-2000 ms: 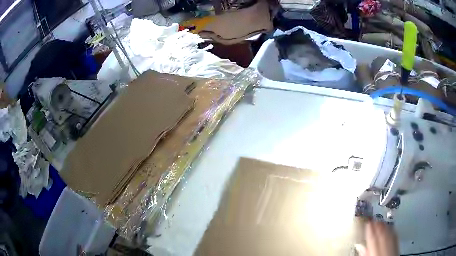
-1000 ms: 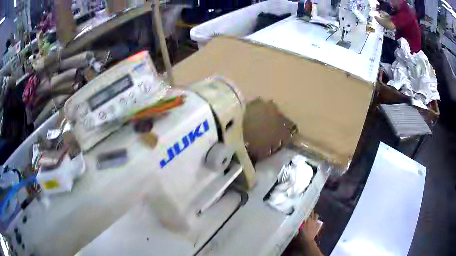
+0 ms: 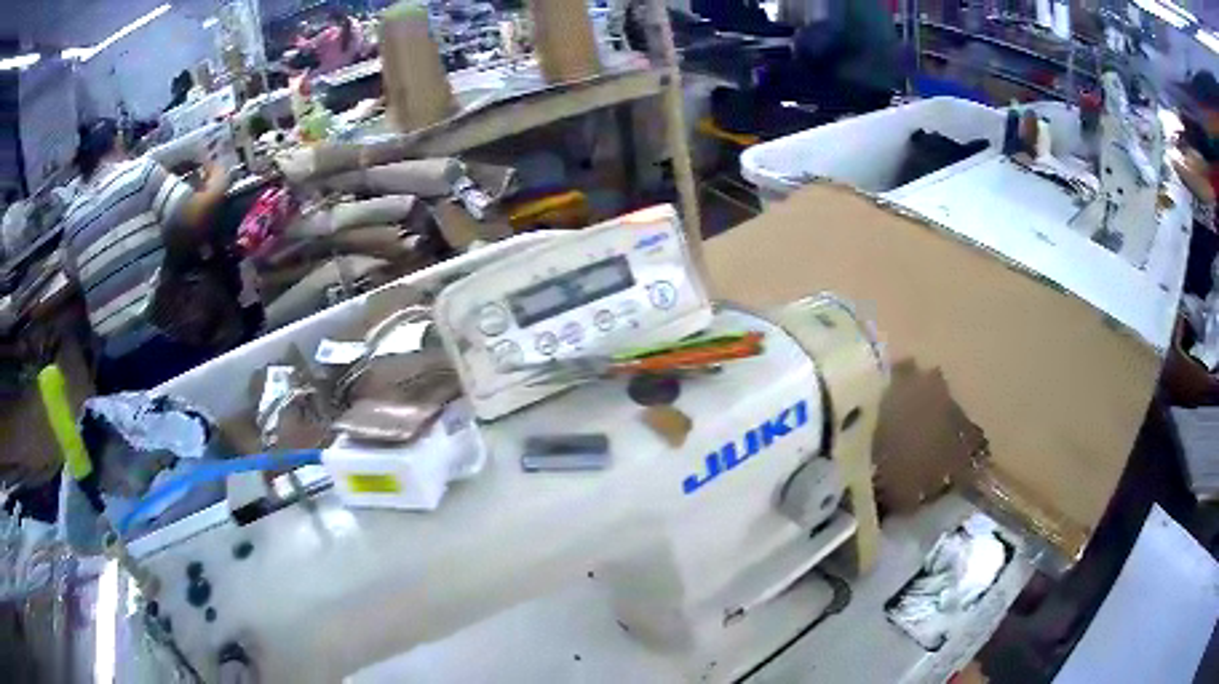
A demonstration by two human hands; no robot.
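The white JUKI sewing machine [image 3: 535,548] fills the lower middle of the head view. Its control panel [image 3: 575,301] stands on top, tilted, with orange and green slim items [image 3: 689,353] beside it. A small white box [image 3: 388,468] with a yellow label sits on the head. The round handwheel [image 3: 810,490] is at its right end. The needle area is out of the picture. My left hand is not in view. A tiny skin-toned patch at the bottom edge may be my right hand [image 3: 968,676]; its state cannot be told.
Crumpled white cloth [image 3: 952,584] lies in a table recess right of the machine. A large brown board or sheet [image 3: 963,341] stands behind it. A white bin [image 3: 221,368] holds tied brown bundles [image 3: 401,350]. A person in a striped shirt [image 3: 118,241] stands at the far left.
The view has swung from the brown panel on the table to the machine's right side, then back somewhat left. The hand by the table's right edge has almost left the picture at the bottom.
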